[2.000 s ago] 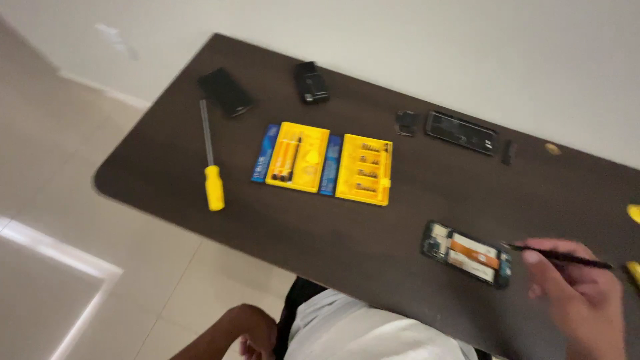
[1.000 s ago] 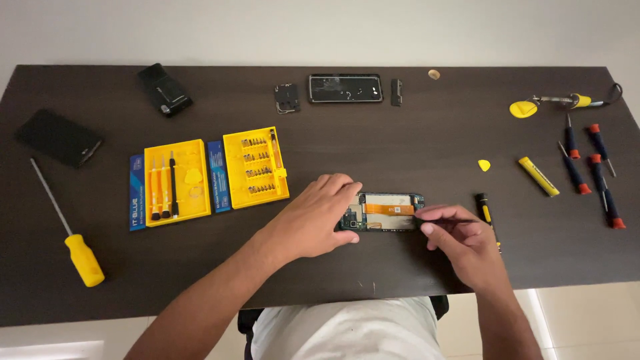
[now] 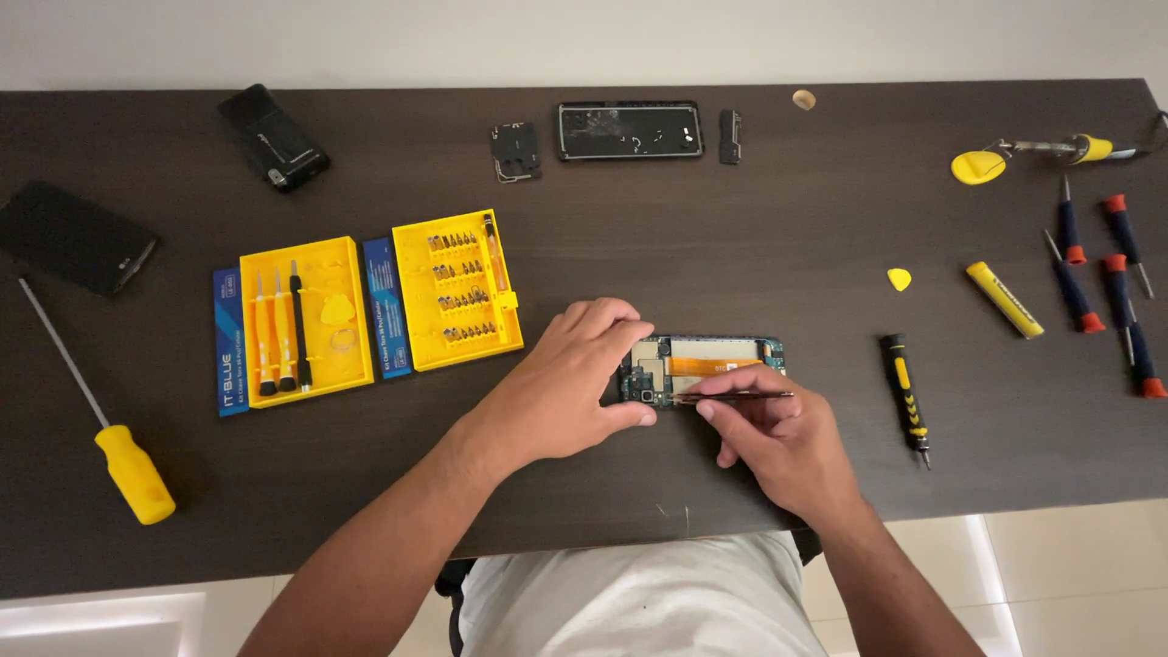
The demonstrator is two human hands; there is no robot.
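An opened smartphone (image 3: 647, 374) lies on the dark table with its circuit board, camera and an orange flex cable (image 3: 698, 366) showing. My left hand (image 3: 570, 383) grips the phone's left end, fingers at the far edge and thumb at the near one. Between the thumb and fingers of my right hand (image 3: 776, 429) is a thin dark pair of tweezers (image 3: 744, 396), held nearly flat. Its tip is at the board beside the camera, near the phone's lower edge; whether it pinches anything I cannot tell. My right fingers cover part of the phone's right side.
Behind are a phone frame (image 3: 630, 133), a black cover piece (image 3: 516, 151) and a narrow part (image 3: 731, 137). Left are an open yellow bit case (image 3: 456, 342), another phone (image 3: 78, 237) and a large screwdriver (image 3: 137, 474). Right are a black-yellow screwdriver (image 3: 903, 388), small screwdrivers (image 3: 1077, 297) and a soldering iron (image 3: 1092, 149).
Two seconds ago my left hand was off the phone, near my lap; now it holds the phone. Since a second ago, my right hand's tool has come to the board beside the camera. The view has shifted.
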